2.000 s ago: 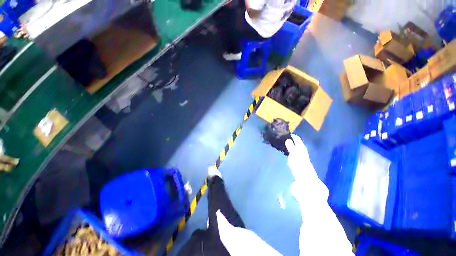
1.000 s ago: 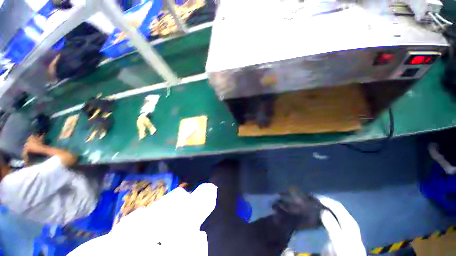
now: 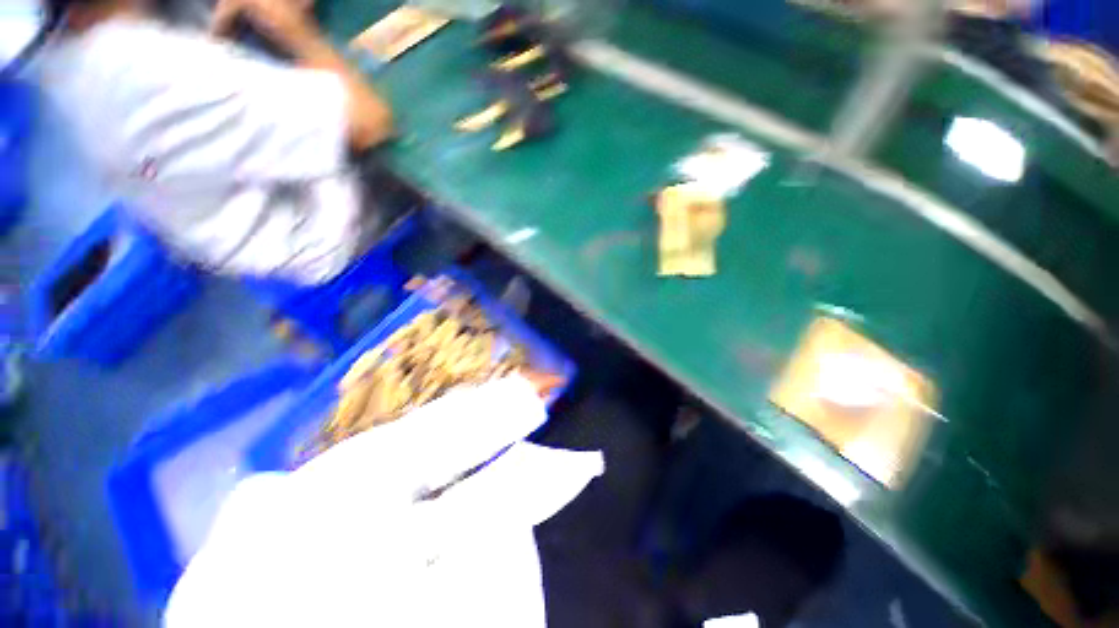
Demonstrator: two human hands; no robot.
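Observation:
A blue bin [image 3: 276,448] heaped with small tan legs [image 3: 423,356] stands at the left, below the bench edge. My left arm, in a white overexposed sleeve, reaches over the bin's near side. My left hand is blurred or hidden at the sleeve's end, so its fingers and any hold cannot be told. My right hand is not in view. On the green bench lie a tan cardboard square [image 3: 902,423] with a whitish patch, and a pair of tan legs [image 3: 690,231] with a white piece at the top.
A person in a white shirt [image 3: 209,147] sits at the upper left beside the bench. Black bundles with tan legs [image 3: 522,80] and another cardboard piece [image 3: 399,33] lie on the bench near them. A blue stool [image 3: 111,288] and an empty-looking blue tray [image 3: 147,472] are at the left.
The view has swung left, away from the heating box. The bin of tan legs is nearer and my left sleeve now reaches over it. My right hand with the dark bundle has left the view.

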